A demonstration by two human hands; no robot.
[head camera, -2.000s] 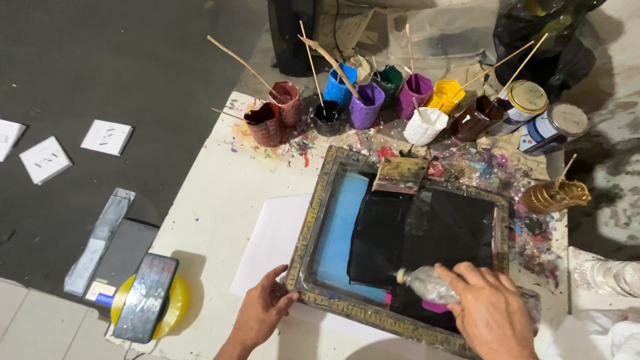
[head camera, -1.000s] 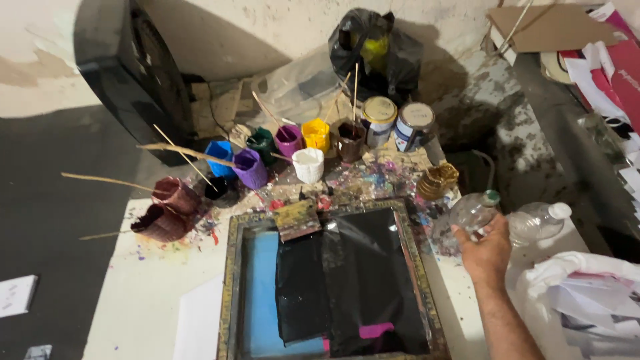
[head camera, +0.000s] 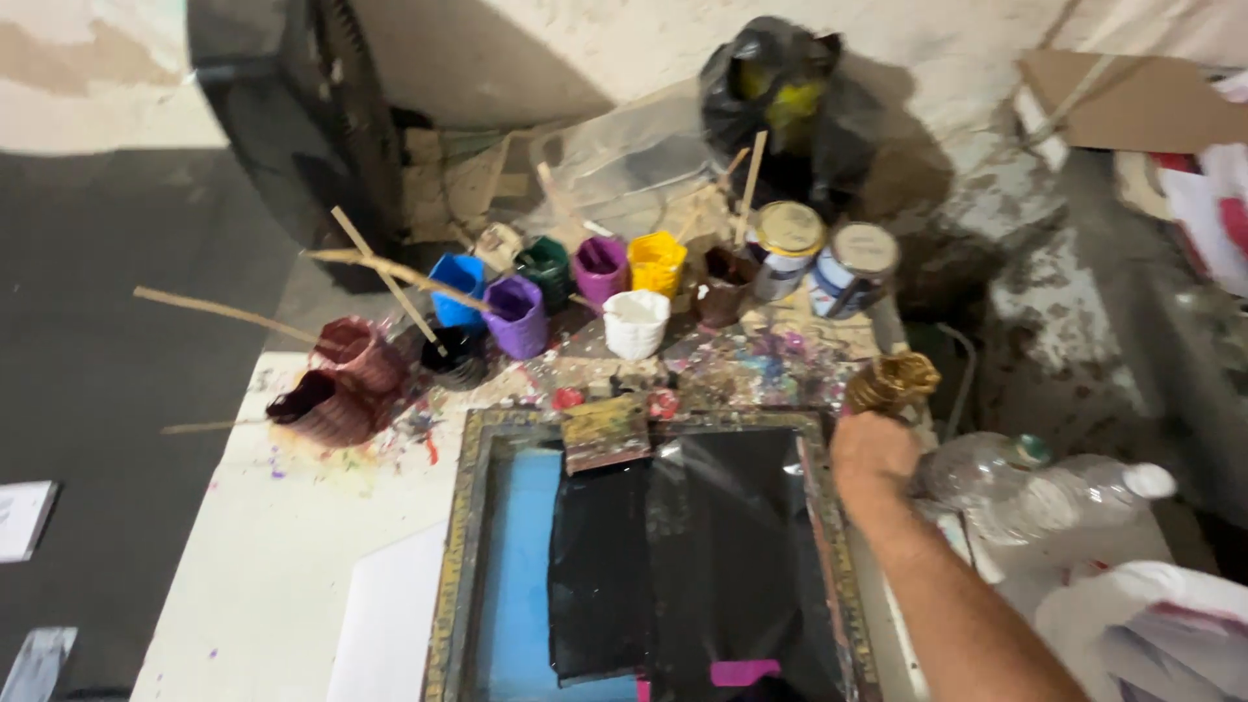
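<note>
My right hand [head camera: 875,456] is at the gold-brown paint cup [head camera: 892,382], just right of the frame's upper right corner; its fingers are mostly hidden, so its grip is unclear. My left hand is out of view. A screen printing frame [head camera: 453,546] lies on the white table, with blue mesh [head camera: 517,565] partly covered by black sheets [head camera: 731,546]. A paint-stained block [head camera: 604,434] rests on its top edge. Behind stand paint cups: purple [head camera: 517,317], blue [head camera: 458,291], white [head camera: 636,324], yellow [head camera: 656,263] and dark red [head camera: 327,408], several with wooden sticks.
Two clear plastic bottles, one with a green cap [head camera: 975,470] and one with a white cap [head camera: 1102,492], lie to the right. Two paint cans [head camera: 785,249] stand at the back. A white plastic bag [head camera: 1160,624] sits at lower right. White paper [head camera: 385,614] lies left of the frame.
My right hand has let go of the green-capped bottle, which it held earlier, and moved left to the gold-brown cup. My left hand, on the frame's edge two seconds ago, has left view.
</note>
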